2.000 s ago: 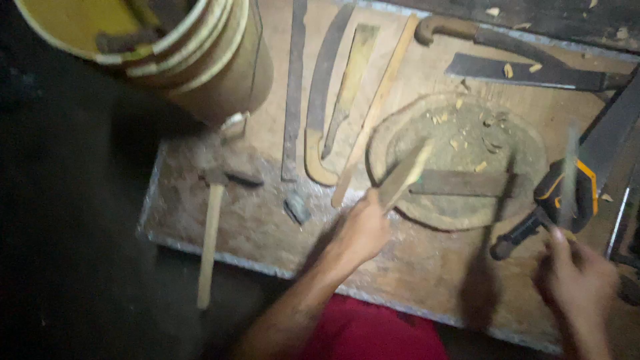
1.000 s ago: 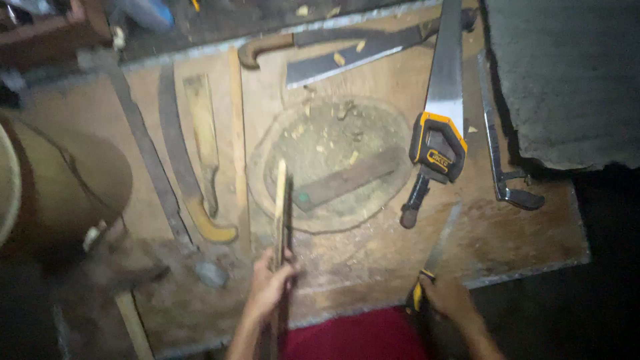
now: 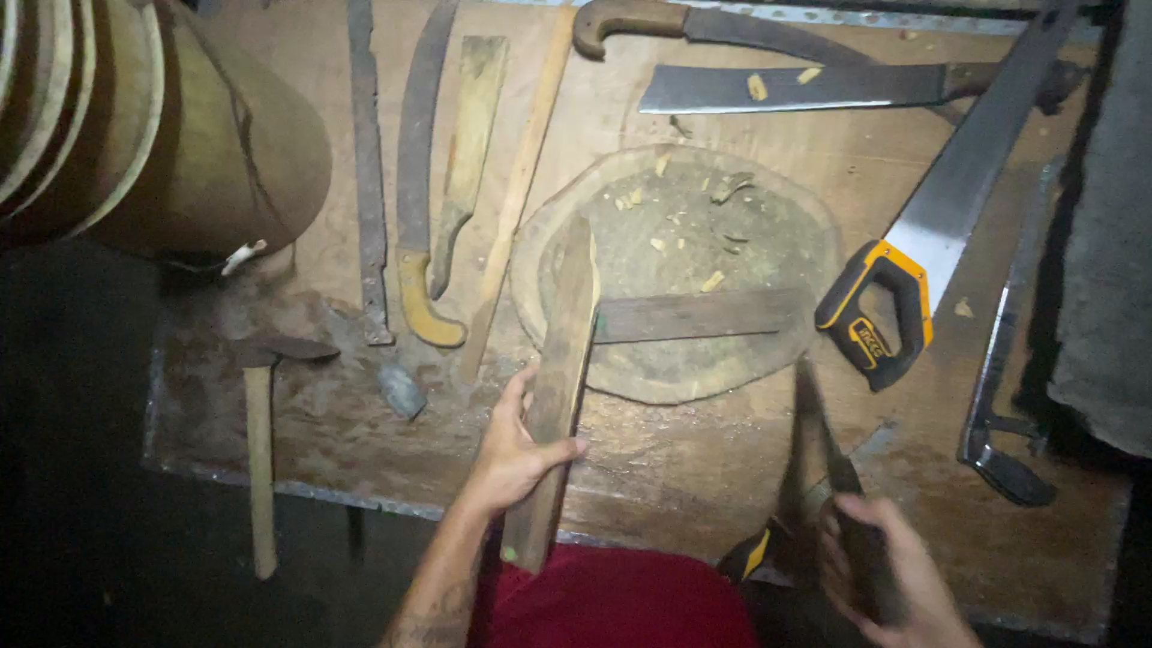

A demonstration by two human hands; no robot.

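Observation:
My left hand [image 3: 522, 454] grips a flat wooden board [image 3: 558, 378], its far end over the round wooden chopping block [image 3: 720, 216]. A second, shorter wooden piece [image 3: 693, 315] lies across the block, close to the board. My right hand [image 3: 873, 567] is closed around the dark handle of a bladed tool [image 3: 819, 423], blurred, whose blade points away from me at the right of the board. Beside that hand, at the table edge, part of a black and yellow thing [image 3: 756, 551] shows. Wood chips [image 3: 711, 281] are scattered on the block.
A hand saw [image 3: 945, 207], a hacksaw [image 3: 999, 360] and two machetes [image 3: 792, 87] lie right and behind the block. At left are a curved machete [image 3: 417, 162], a long rusty blade [image 3: 367, 180], wood strips [image 3: 531, 180], a hammer [image 3: 261, 450] and a bucket [image 3: 243, 135]. A grey slab [image 3: 1107, 225] borders the right.
The board in my left hand now shows its broad face; one second ago it was seen nearly edge-on. My right hand and its blade have shifted relative to the hand saw. The view has moved.

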